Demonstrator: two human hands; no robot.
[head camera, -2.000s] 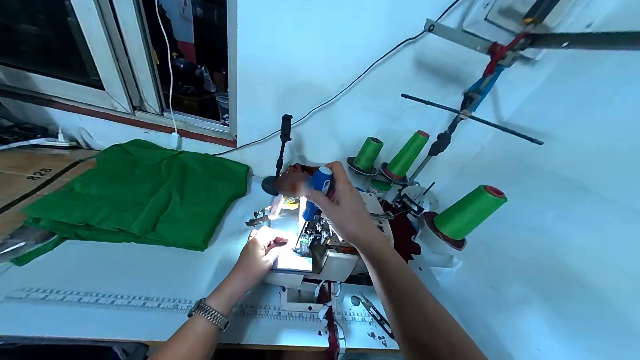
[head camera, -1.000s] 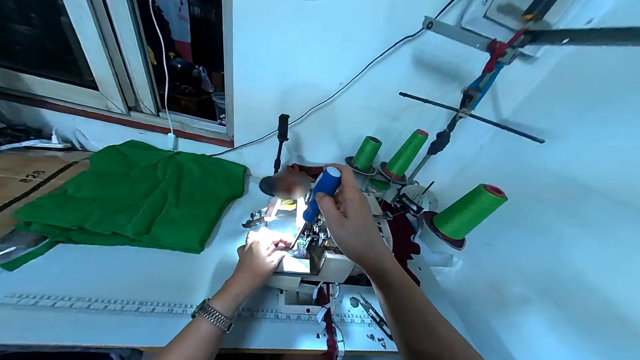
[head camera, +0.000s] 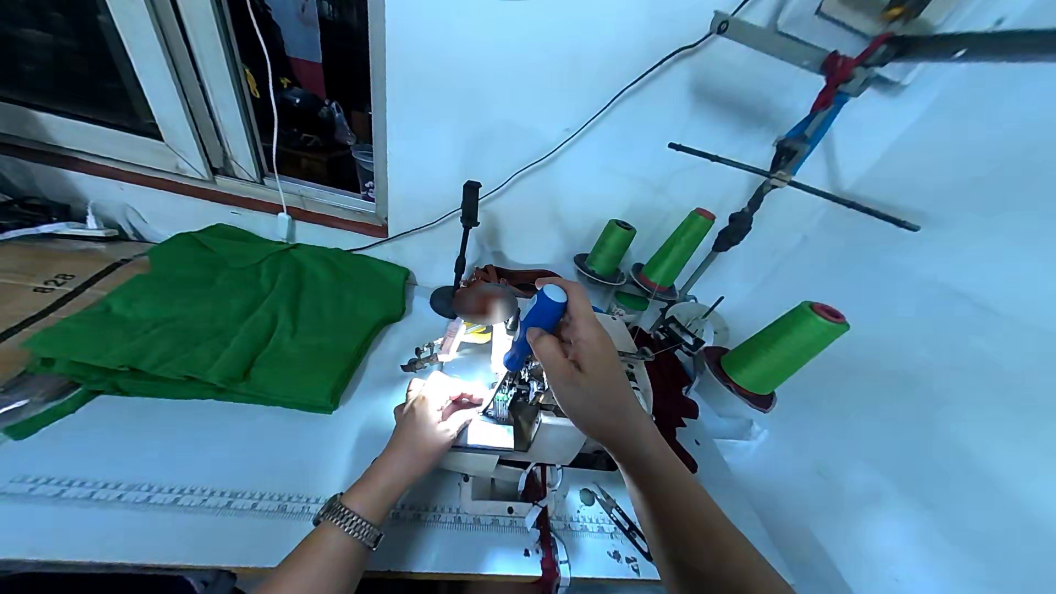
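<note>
My right hand (head camera: 582, 363) grips the blue handle of a screwdriver (head camera: 538, 323), tilted with its lower end toward the needle area of an overlock sewing machine (head camera: 561, 437). Beside that area, on the left, my left hand (head camera: 437, 411) has its fingertips pinched together under the bright lamp light; whether they hold something small cannot be told. A metal watch (head camera: 350, 521) is on the left wrist. Green thread cones (head camera: 780, 346) stand behind and to the right of the machine.
Folded green fabric (head camera: 223, 322) lies on the left of the white table, partly over a cardboard piece (head camera: 58, 289). A tape measure (head camera: 206, 499) runs along the front. Thread snippers (head camera: 623, 521) lie at the front right. A thread stand pole (head camera: 734, 227) rises behind; dark red fabric (head camera: 668, 396) hangs beside the machine.
The blue screwdriver handle, partly hidden by my right hand two seconds ago, now shows more fully and my right hand sits slightly lower around it. My left hand stays at the needle area.
</note>
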